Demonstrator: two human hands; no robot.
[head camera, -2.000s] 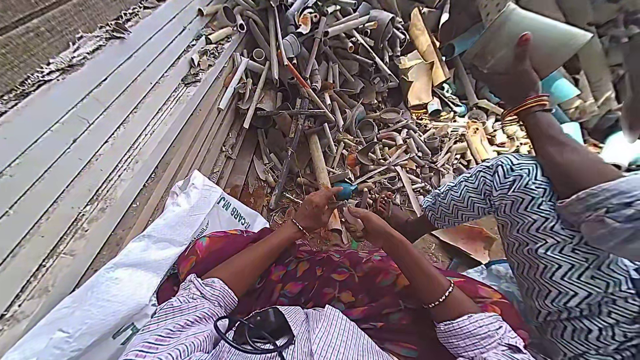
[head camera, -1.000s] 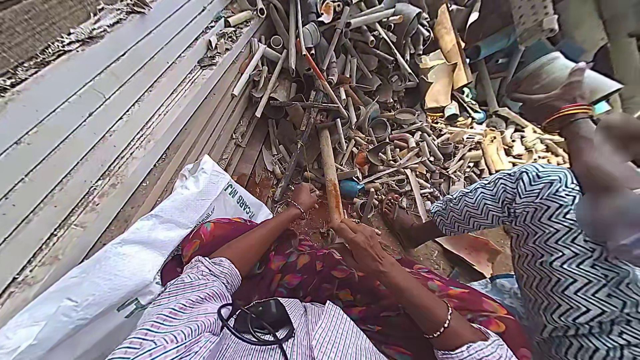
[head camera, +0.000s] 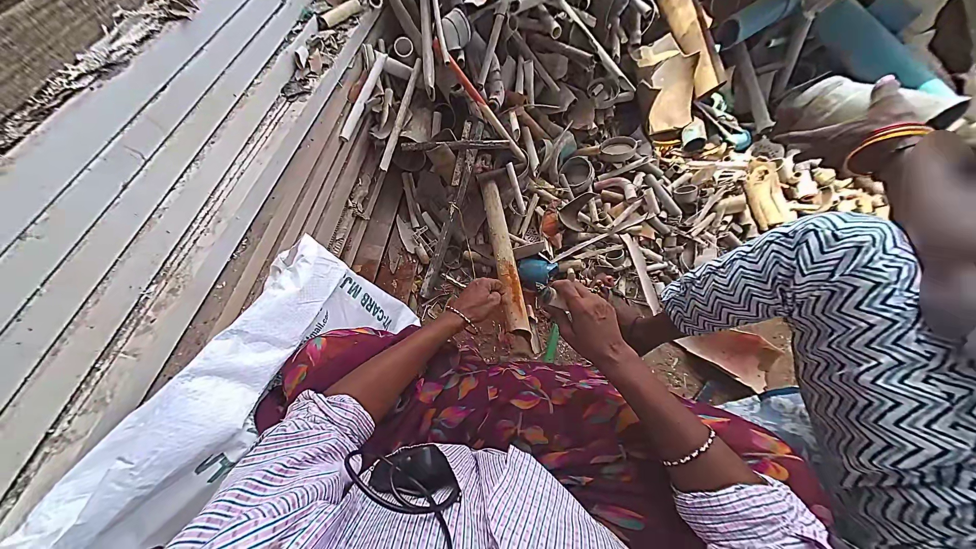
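A long, dirty plastic pipe (head camera: 503, 259), rust-stained at its near end, lies on the ground between my hands. Just left of its near end is my left hand (head camera: 480, 300), fingers curled; whether anything is in it I cannot tell. On the other side, my right hand (head camera: 585, 316) has its fingers bent around a small greyish piece (head camera: 554, 299), too small to name. A blue rounded object (head camera: 536, 272) sits beyond that hand, close to the pipe. A green strip (head camera: 552, 343) lies below it.
A heap of scrap pipes and fittings (head camera: 579, 168) spreads ahead. Corrugated metal sheeting (head camera: 152, 183) runs along the left, with a white woven sack (head camera: 198, 396) nearer me. At the right sits a co-worker in zigzag-patterned clothing (head camera: 854, 305), one hand (head camera: 862, 126) over larger pipe pieces.
Two seconds ago both my hands were together at the blue object; now they are apart, on either side of the pipe. The co-worker's raised grey pipe piece has been lowered.
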